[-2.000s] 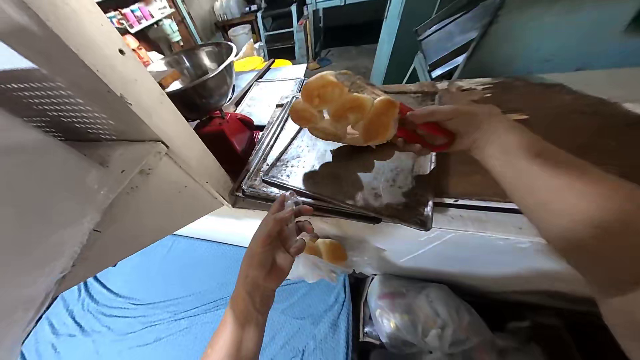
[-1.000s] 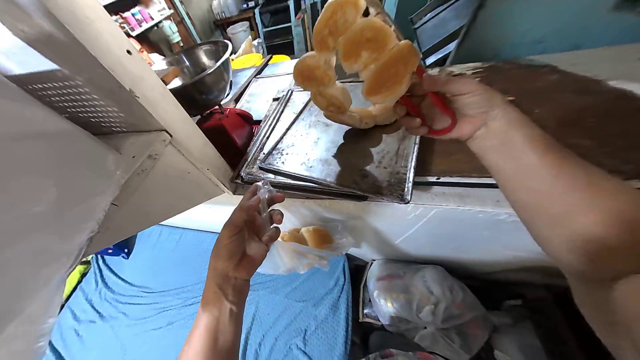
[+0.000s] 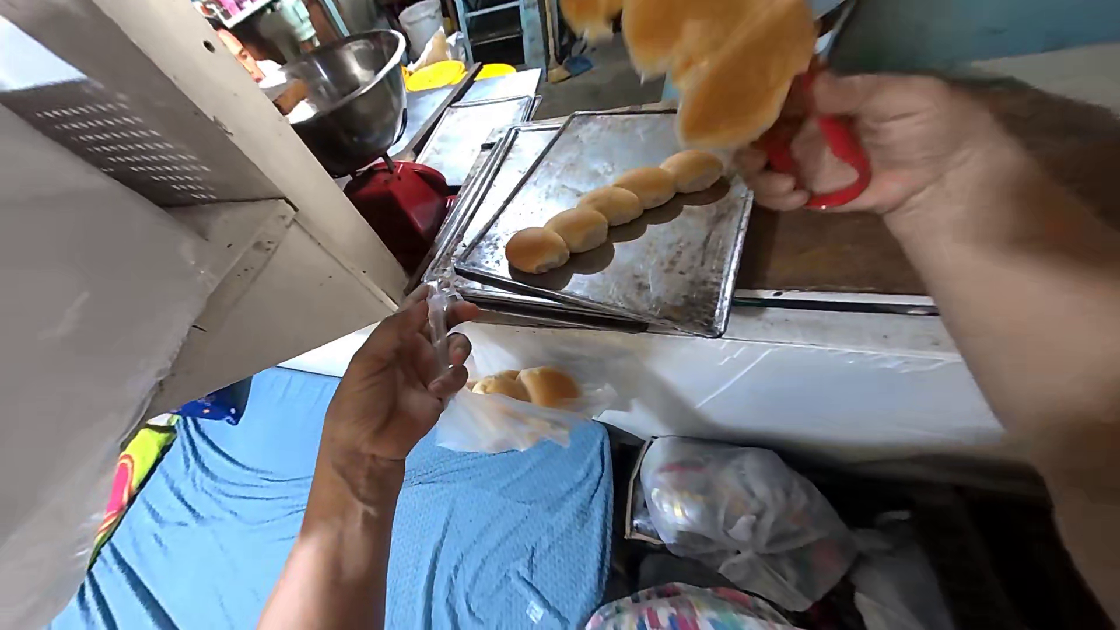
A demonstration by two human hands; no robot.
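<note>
My right hand (image 3: 875, 144) holds red-handled scissors (image 3: 844, 166); their blades are hidden behind a cluster of golden bread rolls (image 3: 735, 70) raised at the top of the view. Below it, a row of several joined rolls (image 3: 612, 206) lies diagonally on a worn metal baking tray (image 3: 674, 271). My left hand (image 3: 394, 376), palm up, pinches the gathered edge of a clear plastic bag (image 3: 507, 429) in front of the trays. Inside the bag are rolls (image 3: 549, 386).
A steel bowl (image 3: 359, 114) sits above a red scale-like base (image 3: 402, 206) beside more trays (image 3: 477, 131). A white panel (image 3: 306, 236) stands at left. Blue cloth (image 3: 499, 507) lies below, with a filled plastic bag (image 3: 744, 516) to its right.
My right hand has raised the roll cluster toward the top of the view. A row of rolls now shows on the tray, where earlier frames show bare metal and shadow.
</note>
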